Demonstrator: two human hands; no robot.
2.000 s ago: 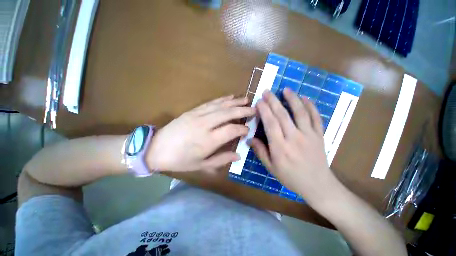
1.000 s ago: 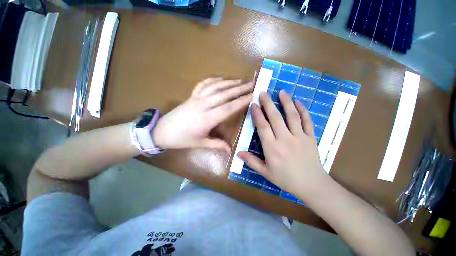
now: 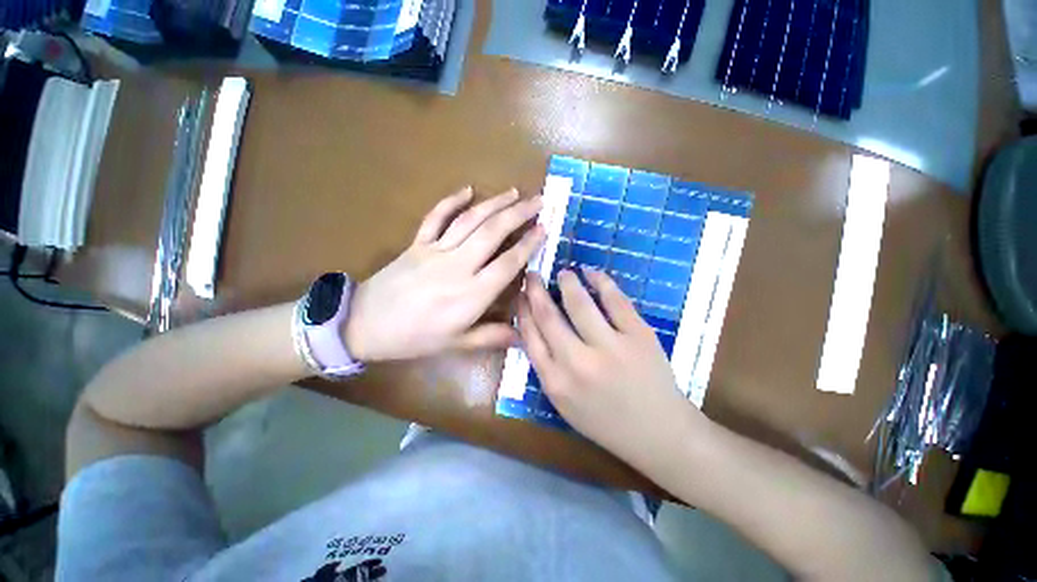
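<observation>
A blue solar cell panel (image 3: pixel 648 233) lies on the brown tabletop in front of me. A white strip (image 3: pixel 554 210) runs along its left side and another white strip (image 3: pixel 710 298) along its right side. My left hand (image 3: pixel 455 279) is at the panel's left edge, fingers apart, fingertips at the left strip. My right hand (image 3: pixel 597 352) lies over the lower left part of the panel, palm down, fingertips near the left strip, hiding part of the cells. Neither hand visibly grips anything.
A loose white strip (image 3: pixel 855 273) and cut ribbon pieces (image 3: pixel 935 387) lie at right. Long ribbon lengths (image 3: pixel 180 210), a white strip (image 3: pixel 218 188) and a white strip stack (image 3: pixel 71 165) are at left. Waiting cell stacks (image 3: pixel 796 51) and finished panel stacks (image 3: pixel 341 28) stand at the back.
My right hand has slid down and left along the left strip. My left hand remains by the panel's left edge. The view has shifted, showing more of the stacks at the back.
</observation>
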